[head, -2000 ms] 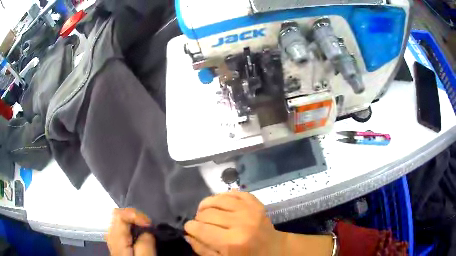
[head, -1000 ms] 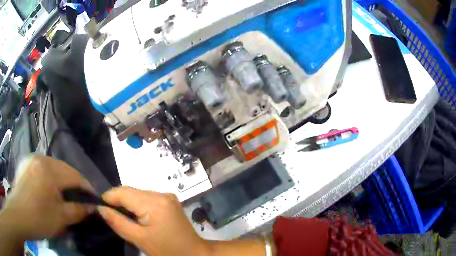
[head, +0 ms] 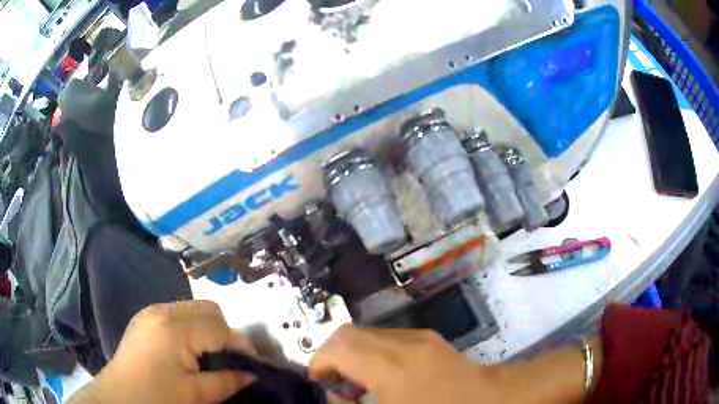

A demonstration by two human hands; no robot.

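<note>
My left hand [head: 169,355] is at the bottom left, fingers closed on a black cloth strip [head: 244,367]. My right hand [head: 394,359] is at the bottom centre, its fingers on the other end of the strip. The strip lies between the hands, just in front of the cloth plate [head: 260,316]; its lower part is cut off by the picture's edge. The dark grey garment [head: 118,276] hangs in folds left of the machine. The presser foot and needle area [head: 303,268] is just beyond my hands.
The white overlock machine [head: 236,185] fills the middle. Thread snips [head: 560,256] lie right of it, with a black phone [head: 664,134] farther right. A grey tray [head: 473,316] is partly behind my right hand. A blue basket [head: 686,59] stands at the far right.
My hands have moved from the table's front edge to the cloth plate with the black strip. The view has shifted closer to the machine.
</note>
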